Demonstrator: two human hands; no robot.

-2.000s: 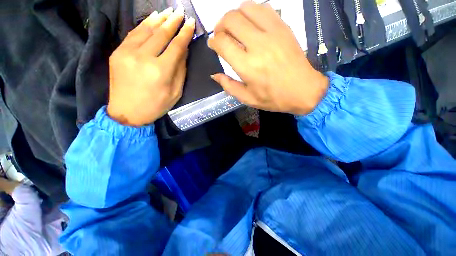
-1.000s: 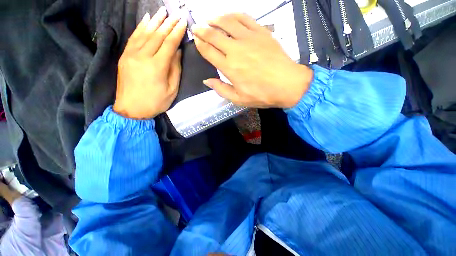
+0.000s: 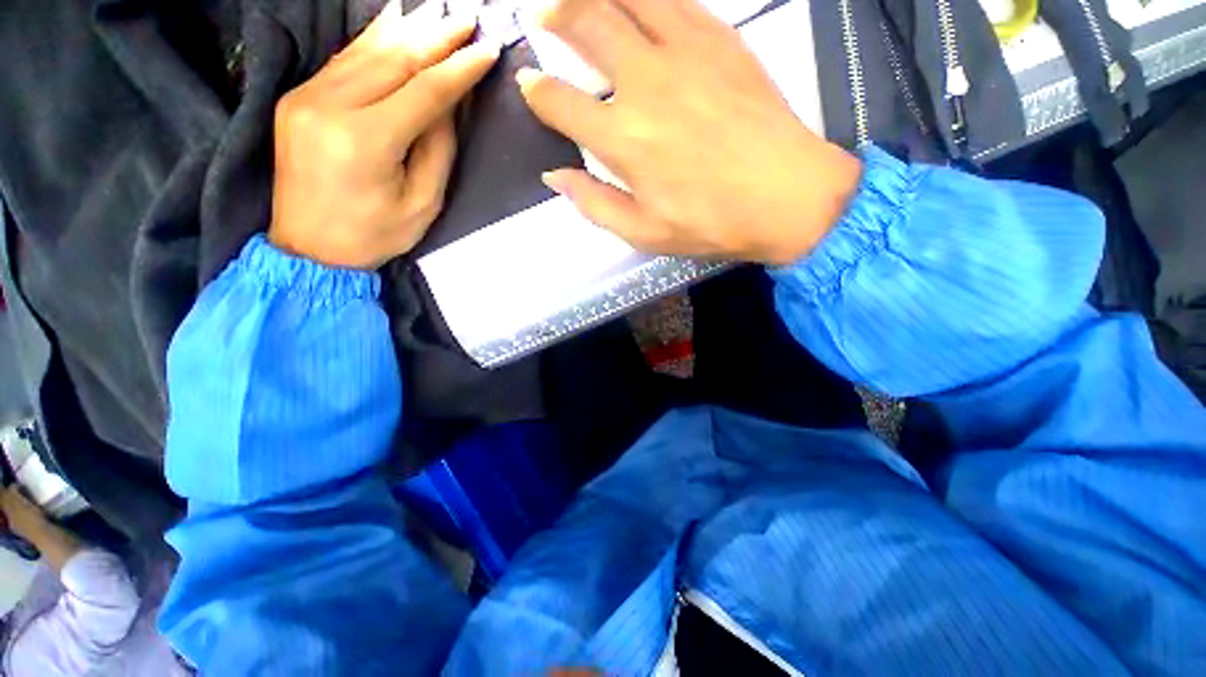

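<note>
Dark cloth (image 3: 496, 165) lies on the white table between my hands and joins a large dark grey garment (image 3: 93, 185) bunched at the left. My left hand (image 3: 357, 159) rests on the cloth, fingertips at the top edge beside small metal parts (image 3: 500, 24). Whether it grips or only presses is hidden. My right hand (image 3: 708, 139) lies over the cloth's right side, thumb and nearest finger apart with nothing seen between them; its other fingertips are partly hidden. A white patch shows under it. The needle is not visible.
Several dark zippers (image 3: 955, 79) with metal teeth hang over the table's right edge. A ruler-marked strip (image 3: 595, 311) runs along the front edge. A yellow object (image 3: 1016, 19) is at the top right. A person's lilac sleeve (image 3: 80, 615) shows at the lower left.
The dark cloth between my hands has moved up, baring more white table at the front corner. My left hand has moved up and its fingers are more bent. My right hand has shifted slightly up.
</note>
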